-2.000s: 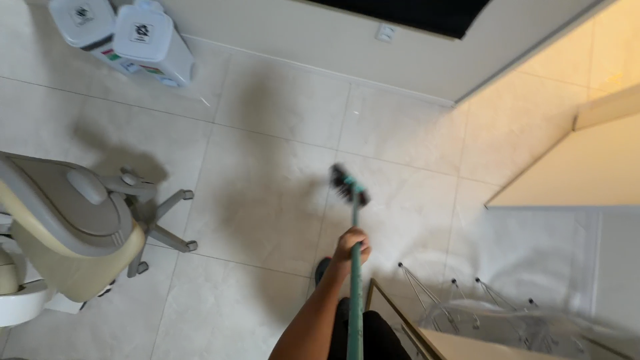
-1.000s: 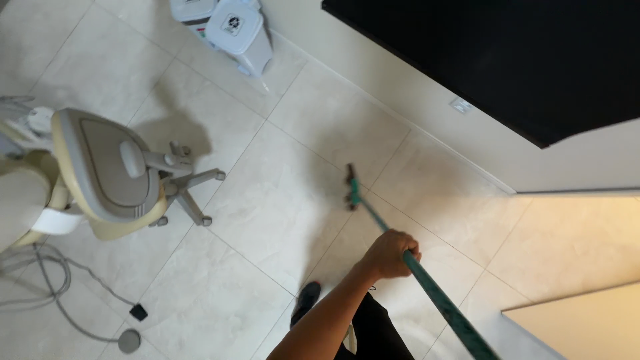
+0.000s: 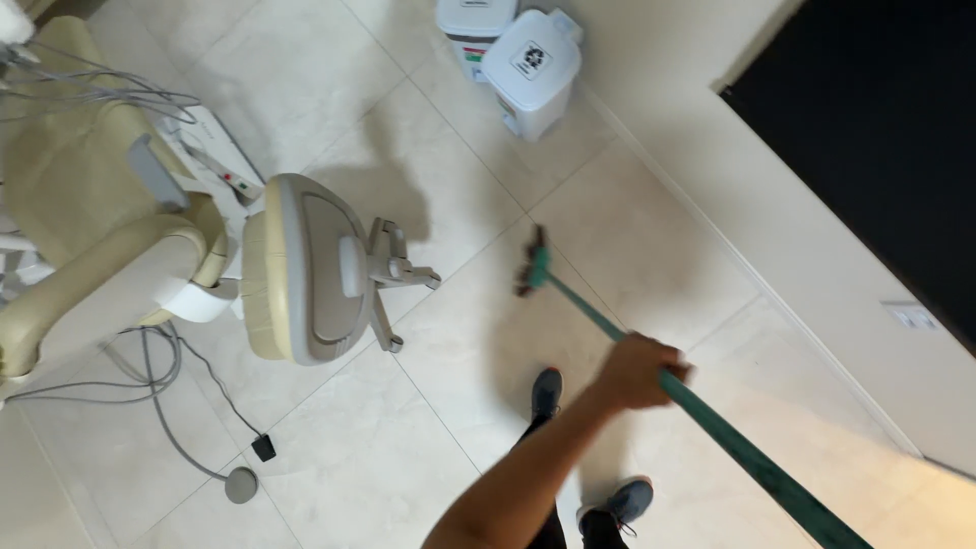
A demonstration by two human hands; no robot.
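Note:
My left hand (image 3: 642,370) is closed around the green handle (image 3: 755,457) of a broom, with the forearm reaching in from the bottom edge. The handle runs from the lower right, beneath my fingers, to a green broom head (image 3: 540,263) with dark bristles. That head is slightly blurred and rests at floor level, up and to the left of my hand. My right hand is outside the view, and so is the far end of the handle.
A wheeled stool (image 3: 328,271) tips toward the left, beside a beige dental chair (image 3: 76,168). Cables and a round grey foot control (image 3: 242,485) lie on the floor. Two lidded bins (image 3: 534,65) stand against the wall (image 3: 686,145). My shoes (image 3: 627,499) show below.
The view has swung toward the stool and dental chair. My left hand has kept its hold on the broom handle throughout. The metal-legged furniture seen earliest is out of view.

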